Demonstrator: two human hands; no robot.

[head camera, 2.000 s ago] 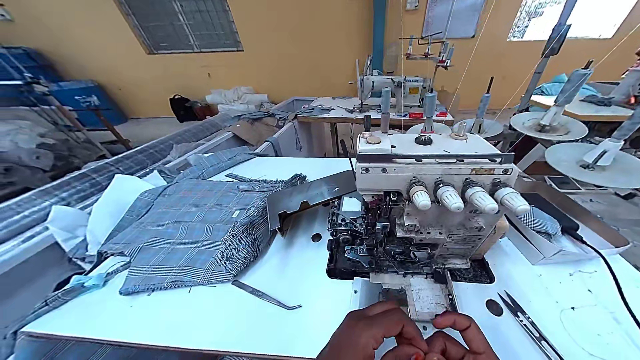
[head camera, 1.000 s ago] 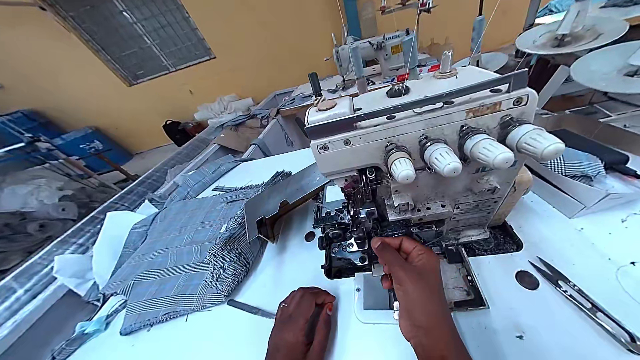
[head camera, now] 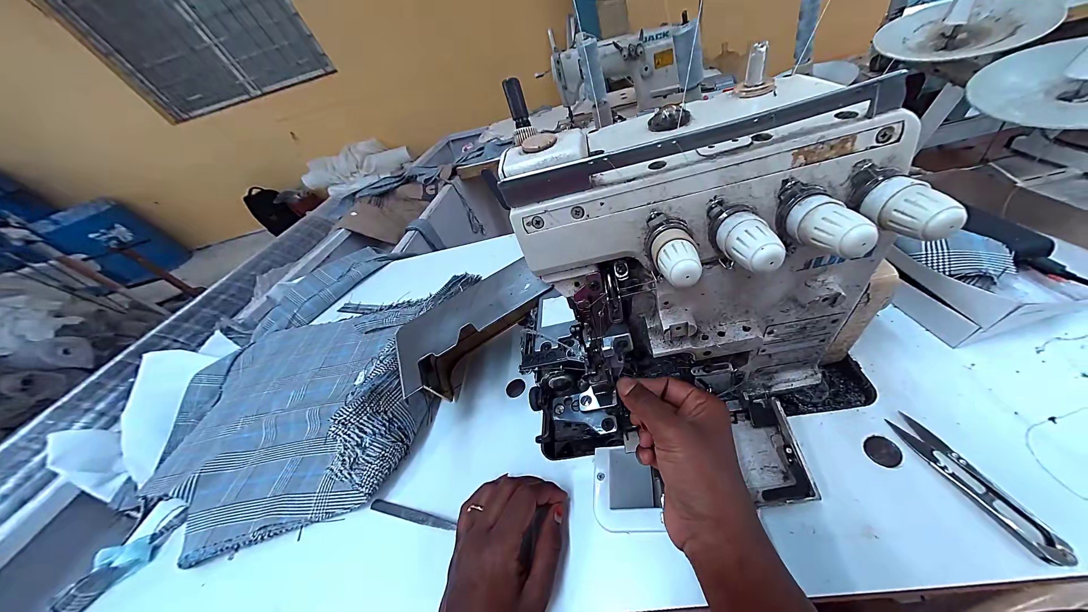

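Observation:
A white overlock sewing machine with several white tension dials stands open, its dark looper mechanism exposed. My right hand is at that mechanism, thumb and index finger close together just below the needle area; anything between them is too small to tell. My left hand rests on the white table in front of the machine, fingers curled down. Metal tweezers lie partly hidden beside or under it; whether it grips them is unclear. Cut grey checked fabric pieces are piled to the left.
An angled metal plate juts from the machine's left over the fabric. Thread snips lie on the right of the table. A white box with checked fabric stands at the back right. Another sewing machine is behind.
Two seconds ago both hands were together in front of the machine; now they are apart, the right at the loopers, the left on the table. The view has moved closer and tilted.

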